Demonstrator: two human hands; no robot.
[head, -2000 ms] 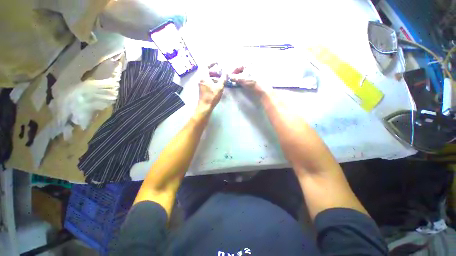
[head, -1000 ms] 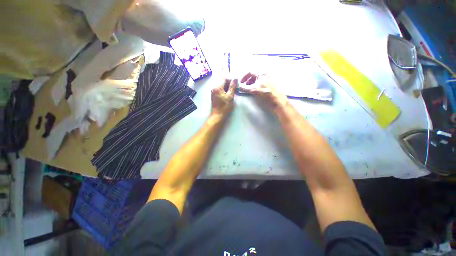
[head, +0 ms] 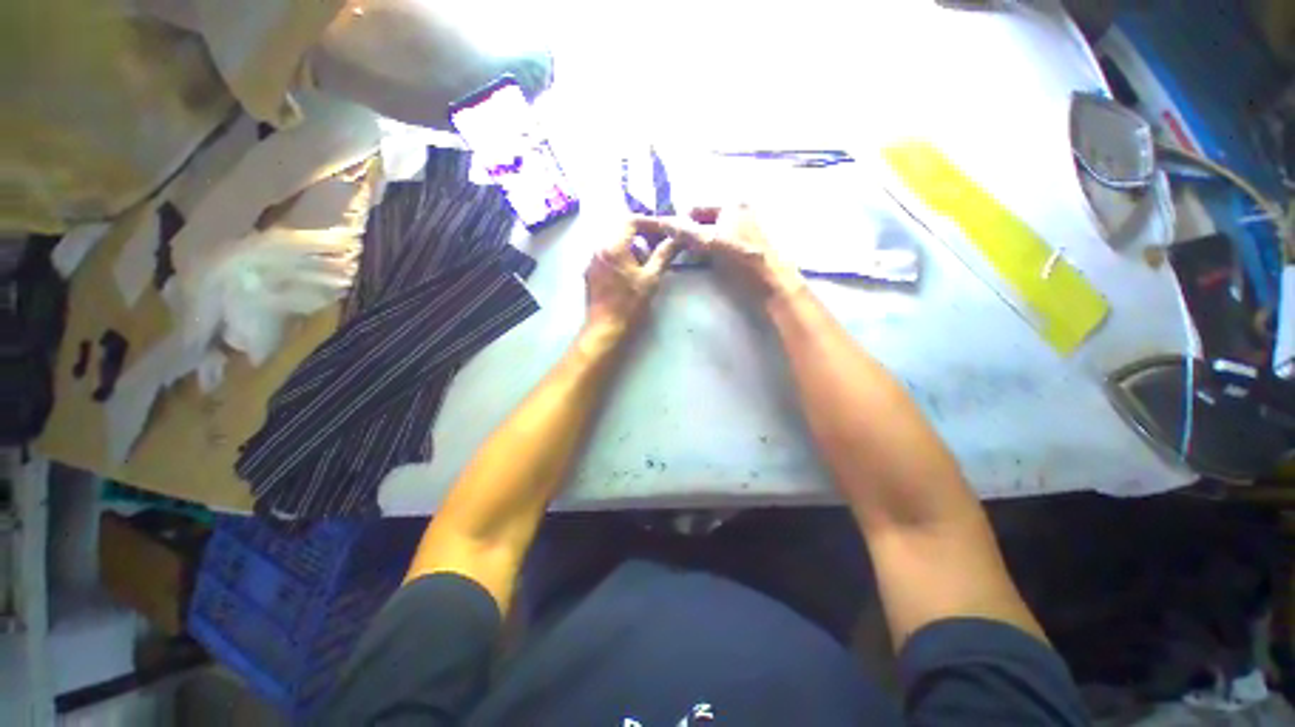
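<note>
A pale fabric piece with dark edges [head: 859, 259] lies on the white table in front of me, its right part showing beyond my right hand. My left hand [head: 625, 273] and my right hand [head: 739, 244] are close together at its left end, fingers bent and pinching its edge. A dark striped flap [head: 648, 182] stands out just beyond my fingers. Glare washes out the piece's upper part, and my fingers hide the edge they hold.
Left: striped fabric strips [head: 391, 362], a lit smartphone [head: 516, 154], and white scraps [head: 249, 291] on brown board. Right: a yellow strip [head: 1001, 249], an iron [head: 1112, 139] and another dark, pointed metal-rimmed object [head: 1153, 405]. A blue crate [head: 270, 604] is below left.
The view shifted slightly. My hands stay at the piece's left end, with the fingers now closer together. The dark flap beyond them looks wider and more bent than a second ago.
</note>
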